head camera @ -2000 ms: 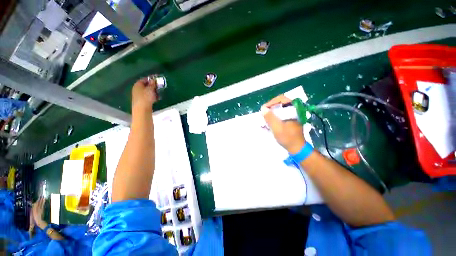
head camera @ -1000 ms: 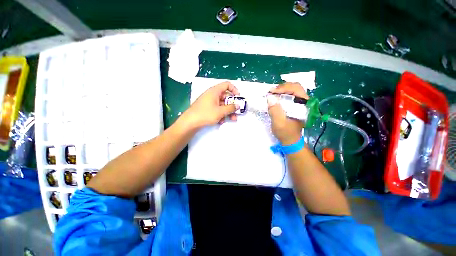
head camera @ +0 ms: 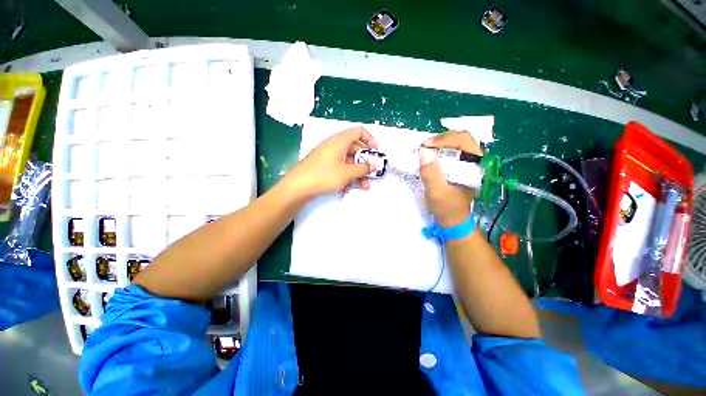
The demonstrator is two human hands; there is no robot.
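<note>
My left hand holds a small electronic module in its fingertips above the white work paper. The module is dark-rimmed with a silvery face. My right hand grips a dispensing syringe like a pen, with its bright green adapter head at the rear. The syringe points left toward the module. Its fine tip is too blurred to tell whether it touches. A blue wrist strap is on my right wrist.
A white blister tray with modules in its lower pockets lies left. A crumpled tissue lies between tray and paper. Air hose, orange-red cap and red bin are right. Modules lie on the green belt. A yellow bin is far left.
My left hand has come back from over the belt with a module, now held over the paper facing the syringe. Over the last second the hands barely moved; belt modules shifted right.
</note>
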